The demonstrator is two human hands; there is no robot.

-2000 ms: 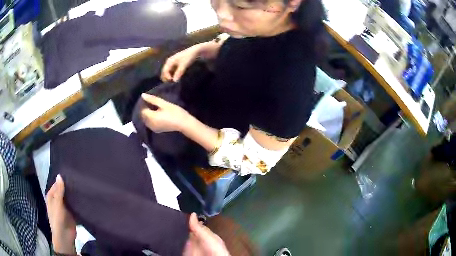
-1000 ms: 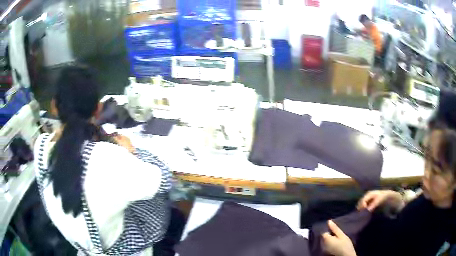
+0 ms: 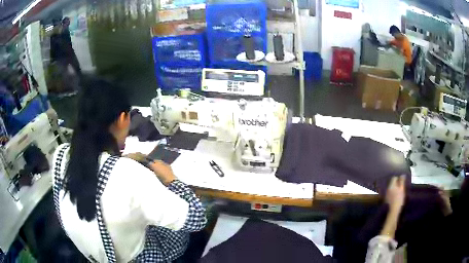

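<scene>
Neither of my hands is in the picture. A dark purple-black garment panel (image 3: 262,245) with a curved top edge lies nearest in front of me, cut off by the bottom edge. White sheets (image 3: 226,226) show around and under it. More dark garment panels (image 3: 313,154) lie on the white sewing table behind, overlapping towards the right. At the right, another person's hand (image 3: 395,192) is raised against dark cloth (image 3: 422,205); a second hand of theirs is partly visible.
A sewing operator (image 3: 131,205) sits at the left with small dark pieces (image 3: 163,154). A sewing machine (image 3: 259,131) and thread snips (image 3: 216,168) are on the wood-edged table (image 3: 247,196). Blue crates (image 3: 236,33) and a carton (image 3: 379,90) stand behind.
The view has lifted and turned left from the low surface. My hands, earlier on the dark panel, are out of the picture. The right-hand person has raised a hand beside the dark cloth.
</scene>
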